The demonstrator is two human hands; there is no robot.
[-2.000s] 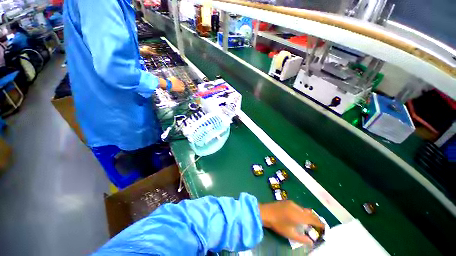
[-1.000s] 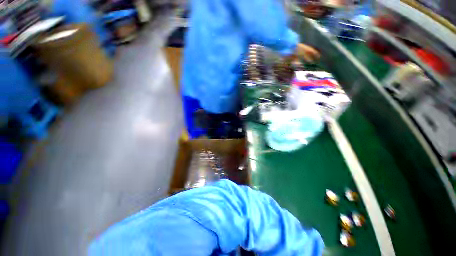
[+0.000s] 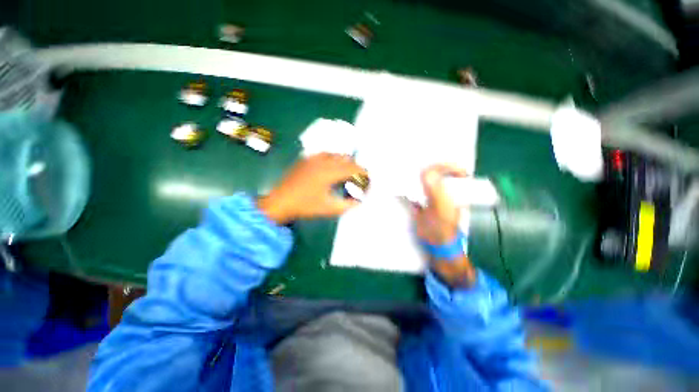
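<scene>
My left hand (image 3: 314, 187) holds a small electronic unit (image 3: 356, 186) between thumb and fingers, over the left part of the white paper sheet (image 3: 410, 138). My right hand (image 3: 441, 207), with a blue band at the wrist, is closed around a white dispensing syringe (image 3: 477, 191). The syringe's rear end has a green adapter (image 3: 506, 188) and points right; its front end points toward the unit, with a gap between them. The picture is blurred, so the tip is unclear.
Several units (image 3: 232, 126) sit on the green bench at left. More units (image 3: 360, 34) lie beyond the pale rail (image 3: 199, 60). Folded paper (image 3: 328, 138) touches the sheet's left side. A light blue-green fan (image 3: 46, 174) stands far left. Crumpled paper (image 3: 576, 142) and a black controller (image 3: 625, 214) are right.
The view has swung from the neighbouring worker and aisle back to the bench before me. Both hands now show; a second ago only my left sleeve did.
</scene>
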